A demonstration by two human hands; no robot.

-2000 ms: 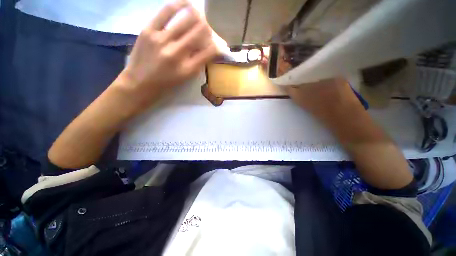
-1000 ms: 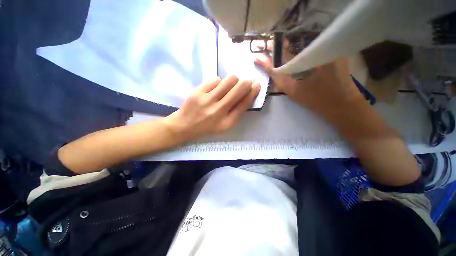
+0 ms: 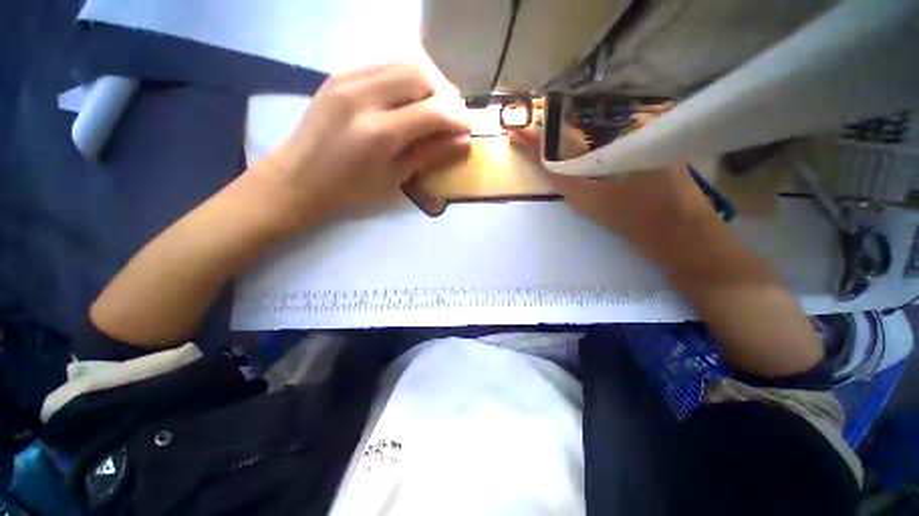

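A white piece [image 3: 302, 30] lies on navy fabric [image 3: 217, 73] at the upper left and runs in toward the presser foot [image 3: 516, 111], under the sewing machine head [image 3: 564, 45]. My left hand [image 3: 368, 126] rests on the work just left of the presser foot, fingertips curled down near it. Whether it grips the cloth is hidden. My right hand [image 3: 630, 202] is partly behind the machine's pale lower edge, its fingers toward the right side of the foot. Its fingertips are mostly hidden. The yellow needle plate area [image 3: 484, 173] is bare in front of the foot.
Scissors [image 3: 857, 242] lie on the white table [image 3: 564, 247] at the right. Blue snips [image 3: 713, 194] lie beside my right forearm. A large dark navy stack [image 3: 131, 191] is at the left, with a small pale piece [image 3: 104, 116] on it. A blue basket [image 3: 670, 373] is below the table.
The white piece and navy fabric have moved up and away, baring the yellow plate area. My left hand has moved up and left. My right hand has shifted slightly down and left.
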